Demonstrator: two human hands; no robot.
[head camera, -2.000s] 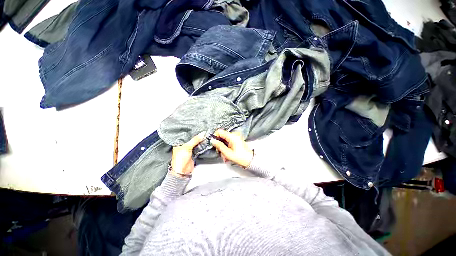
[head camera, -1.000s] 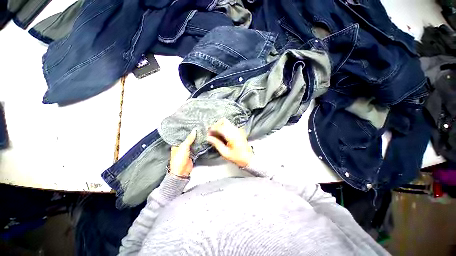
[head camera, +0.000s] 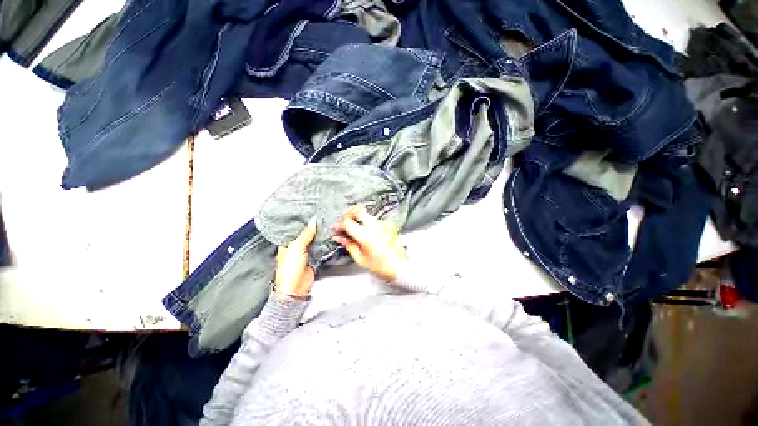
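A dark blue denim jacket (head camera: 366, 96) lies in front of me, partly with its pale grey-green inside showing. A rounded pale pocket bag (head camera: 312, 193) lies on top of it. My left hand (head camera: 292, 265) grips the jacket cloth at the pocket bag's lower edge, thumb on top. My right hand (head camera: 371, 241) is just right of it over the cloth, fingertips bent together; whether they hold a thread or a small tool is too small to tell. The placket (head camera: 218, 265) with a stud runs to the lower left.
More dark blue denim garments (head camera: 615, 108) are piled at the back and right. Grey and black garments (head camera: 731, 125) lie at far right. A black tag (head camera: 228, 118) lies near the joint line of the white table (head camera: 125, 250). Dark cloth hangs below the table edge.
My right hand has moved from the cloth beside my left thumb to slightly up and right, its fingertips closing again. My left hand stays on the cloth. The view has shifted slightly.
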